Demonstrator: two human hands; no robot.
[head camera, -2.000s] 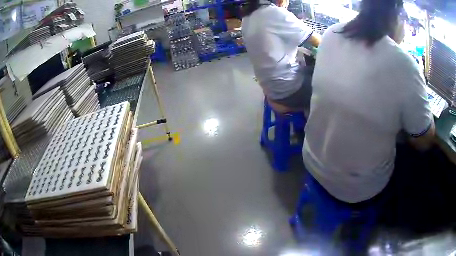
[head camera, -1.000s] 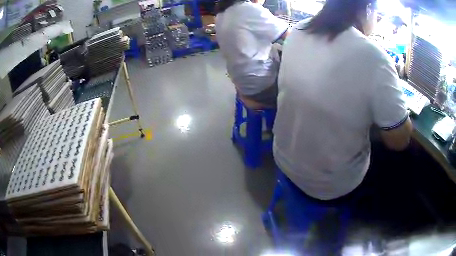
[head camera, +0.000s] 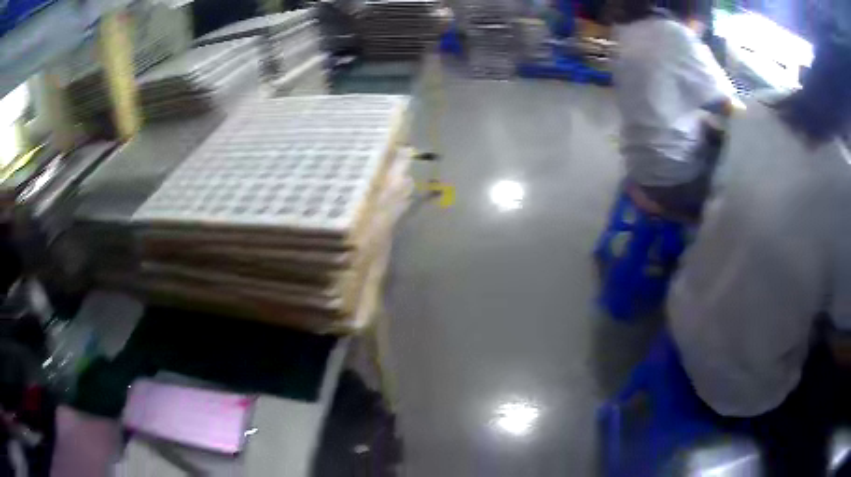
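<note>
Neither of my hands is in view. The frame is blurred. A stack of parts trays (head camera: 280, 168) stands on the dark green-topped desk (head camera: 219, 359), left of centre. Its top tray is white with rows of small blurred pieces, and brown edges show below it. A pink form (head camera: 189, 413) lies near the front of the desk, in front of the stack. A pale sheet (head camera: 280, 442) lies beside and under it, and another pinkish sheet (head camera: 86, 445) lies to its left.
Crumpled clear bags (head camera: 79, 349) lie at the left. More tray stacks (head camera: 210, 74) stand behind. A grey glossy floor (head camera: 495, 279) runs along the desk's right side. Two people in white shirts (head camera: 746, 270) sit on blue stools (head camera: 634, 256) at the right.
The view has turned left and down. The tray stack and people now sit further right in the picture, and the desk's front part with the pink form has come into view.
</note>
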